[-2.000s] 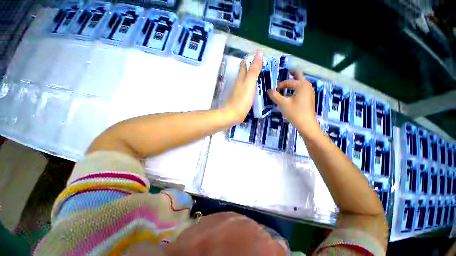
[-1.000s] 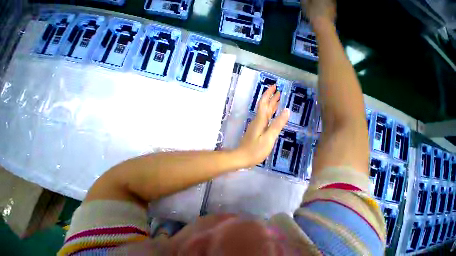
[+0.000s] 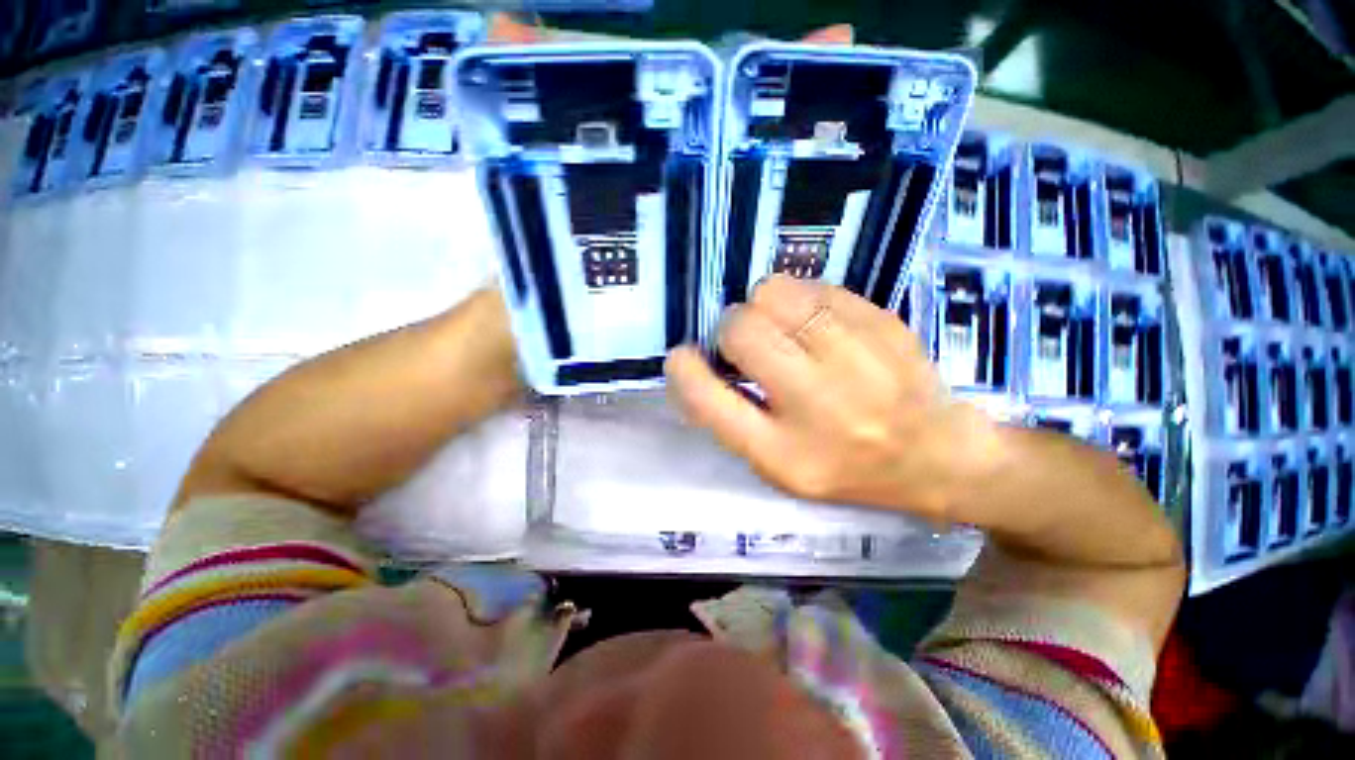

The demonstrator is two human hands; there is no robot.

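Note:
Two light-blue phone housings are held up side by side near the camera, open insides facing me: the left one point(image 3: 612, 319) and the right one point(image 3: 795, 193). Both show black strips, a black upper area and a small dotted metal plate. My left hand point(image 3: 502, 334) is mostly hidden behind the left housing; fingertips show at the top edges of both. My right hand point(image 3: 840, 389) grips the lower end of the right housing, its curled fingers over the inside and its thumb tip by the lower seam between the two.
A white liner sheet point(image 3: 268, 282) at left carries a row of housings along its far edge. More housings point(image 3: 1058, 342) lie in rows at right on a tray, and a further filled tray point(image 3: 1278, 386) is beyond. A dark green bench surface point(image 3: 1070, 74) is behind.
My right hand has come back from the far bench. Two housings are now raised in front of the camera, and my left hand has moved from the tray to behind them.

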